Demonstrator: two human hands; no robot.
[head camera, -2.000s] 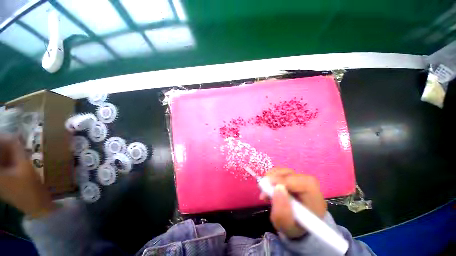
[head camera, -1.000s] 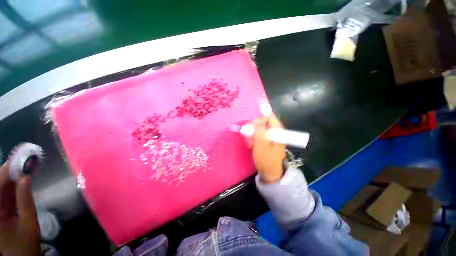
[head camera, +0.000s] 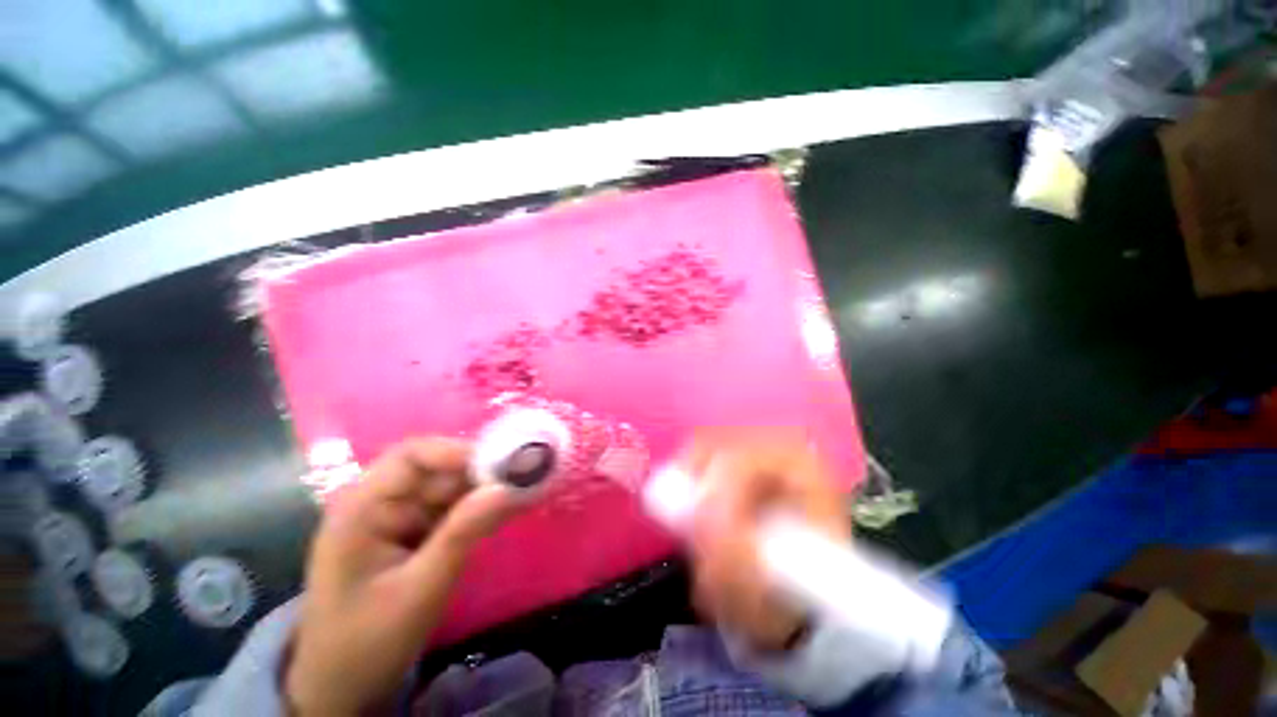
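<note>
My left hand (head camera: 381, 558) holds a white round toothed part (head camera: 521, 451) with a dark centre between thumb and fingers, above the pink pad (head camera: 378, 329). My right hand (head camera: 756, 539) is blurred and closed around the white pen screwdriver (head camera: 854, 595), whose blurred front end points left towards the round part. A gap shows between them; the thin tip cannot be made out. Pale specks, likely silver screws (head camera: 602, 437), lie on the pad behind the round part, partly hidden by it. Dark red specks, likely screws (head camera: 656, 297), lie farther back in two patches.
More round toothed parts (head camera: 214, 591) lie on the dark worktop at the left. A white rail (head camera: 462, 154) and green belt (head camera: 672, 63) run along the back. A clear plastic bag (head camera: 1053, 171) and a brown cardboard box (head camera: 1225, 196) are at the back right. Cardboard boxes stand below right.
My left hand has come from the carton at the left to over the pad with the round part. My right hand left the pale screws, moved right, and is now nearer the round part. The view turned.
</note>
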